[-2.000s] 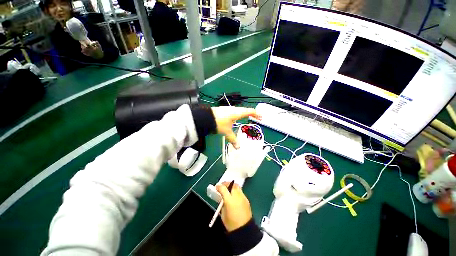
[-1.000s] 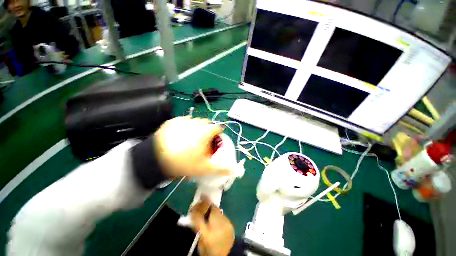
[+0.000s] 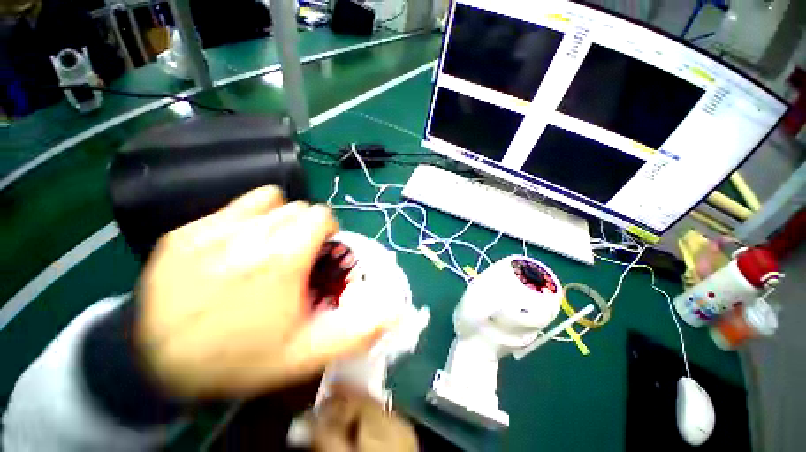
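A white security camera [image 3: 378, 274] with a dark and red LED ring stands in front of me, partly covered by my hands. My left hand [image 3: 239, 296], large and blurred, is at the left side of its round head, fingers by the LED ring and thumb across the lower front. My right hand [image 3: 367, 428] is low at the camera's base, blurred and cut off by the bottom edge; the slim pen-like tool does not show. A second white camera [image 3: 504, 309] stands upright to the right, untouched, its antenna pointing up right.
The monitor [image 3: 574, 110] shows four dark panes above a white keyboard [image 3: 504, 214]. A black printer [image 3: 203, 168] is at left. White cables lie behind the cameras. Yellow tape roll [image 3: 605, 305], mouse [image 3: 695, 410], black pad [image 3: 650, 388] and red-topped bottle [image 3: 720, 287] are at right.
My left hand has moved down and left, nearer to me, with the held camera's head. My right hand has moved lower. The pen-like tool is no longer visible. The view has shifted.
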